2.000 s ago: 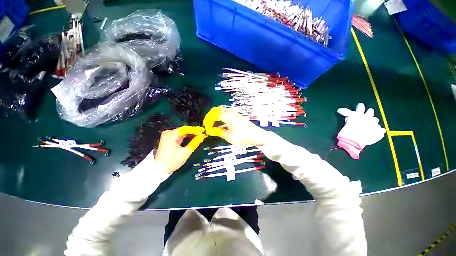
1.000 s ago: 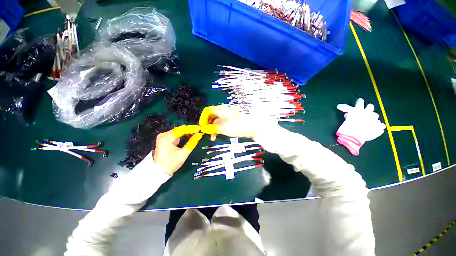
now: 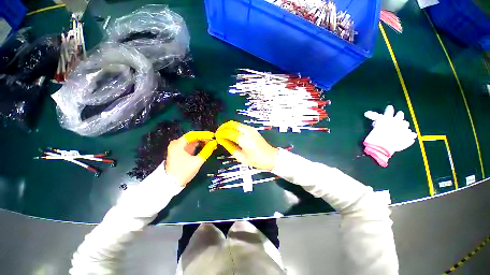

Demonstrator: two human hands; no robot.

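Note:
My left hand (image 3: 184, 157), with yellow finger cots, and my right hand (image 3: 251, 147), also with yellow cots, meet at the fingertips above the bench. They pinch a tiny dark part, mostly hidden by the fingers. A lead's red end (image 3: 290, 147) shows beyond my right palm and seems to belong to a lead in that hand. A group of white leads (image 3: 232, 179) lies below my right hand, partly covered. Two dark heaps of small black parts (image 3: 156, 146) (image 3: 200, 107) lie beside and behind my left hand. The main lead pile (image 3: 279, 105) lies behind my right hand.
A blue bin (image 3: 290, 45) of leads stands behind the pile. Clear plastic bags (image 3: 102, 96) and black-filled bags (image 3: 21, 80) lie left. Crossed leads (image 3: 75, 157) lie far left, upright leads (image 3: 71, 48) behind. A white glove (image 3: 388, 134) lies right. The bench edge (image 3: 134, 221) curves in front.
The right hand's fingers have shifted at the pinch, and its palm has turned and lowered over the front leads. A red end now shows past the palm. My left hand stays nearly in place.

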